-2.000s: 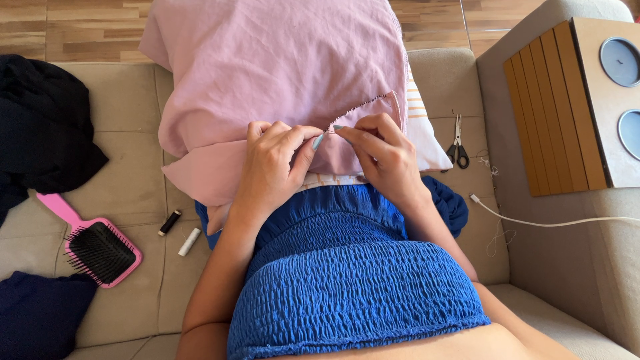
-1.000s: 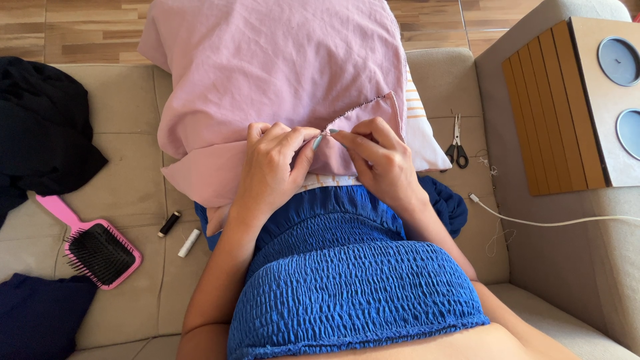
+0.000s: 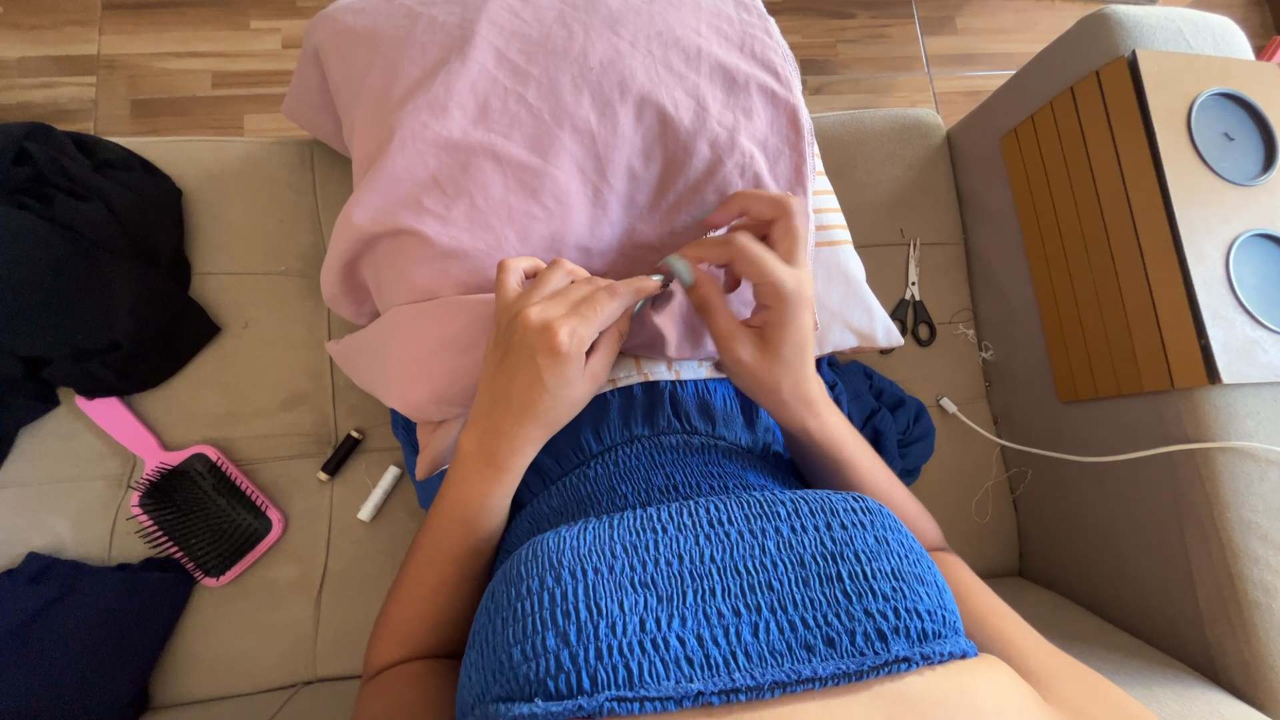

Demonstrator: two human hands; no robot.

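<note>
Pink fabric (image 3: 560, 140) lies across my lap, over a white cloth with orange stripes (image 3: 835, 240). My left hand (image 3: 560, 335) pinches the folded edge of the pink fabric between thumb and index finger. Close beside it, my right hand (image 3: 750, 290) has thumb and index fingertip together near the same spot, the other fingers curled; its fingertips are blurred. Whether a needle or thread is between them is too small to tell. A dark stitched or frayed edge shows just behind the right fingers.
Black-handled scissors (image 3: 913, 300) and a white cable (image 3: 1100, 457) lie at the right, beside loose thread (image 3: 990, 490). At the left are a black thread spool (image 3: 340, 455), a white spool (image 3: 380, 493), a pink hairbrush (image 3: 205, 510) and dark clothes (image 3: 80, 270). A wooden tray (image 3: 1100, 240) covers the sofa arm.
My right hand has risen and turned, its fingers lifting from the fabric edge they were on. The left hand keeps its pinch in about the same place.
</note>
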